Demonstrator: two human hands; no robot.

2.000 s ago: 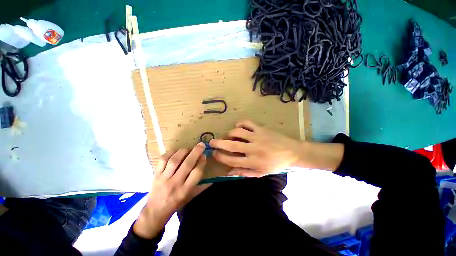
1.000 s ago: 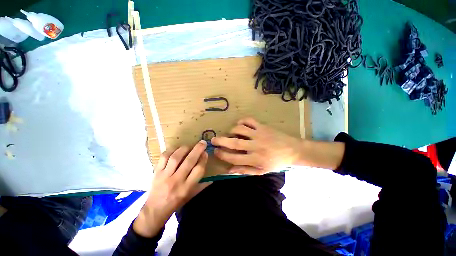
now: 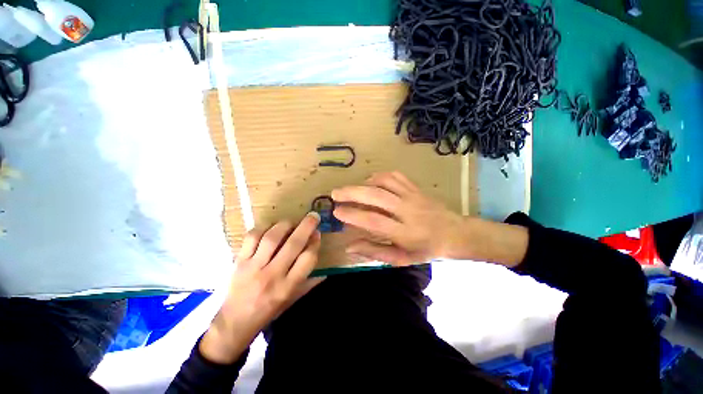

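A small dark-blue fabric piece (image 3: 330, 222) lies on the tan cardboard (image 3: 270, 123) near its front edge. A black cord loop (image 3: 324, 203) sticks out of its far side as a small ring. My left hand (image 3: 274, 265) has its fingertips on the left edge of the piece. My right hand (image 3: 401, 219) is at the right, its index fingertip by the loop and its thumb apart from the fingers. A loose U-shaped black cord (image 3: 337, 156) lies farther up on the cardboard.
A large black cord pile (image 3: 474, 73) covers the cardboard's upper right. A dark fabric stack (image 3: 634, 115) lies far right on the green bench (image 3: 578, 169). A white sheet (image 3: 69, 185) is at left, with scissors (image 3: 11, 86) and glue bottles (image 3: 65, 21) beyond. A pale tape strip (image 3: 231, 146) runs along the cardboard.
My right fingers have lifted off the piece's right side and moved up beside the loop, showing more fabric. My left hand stays on the piece. The view has shifted slightly.
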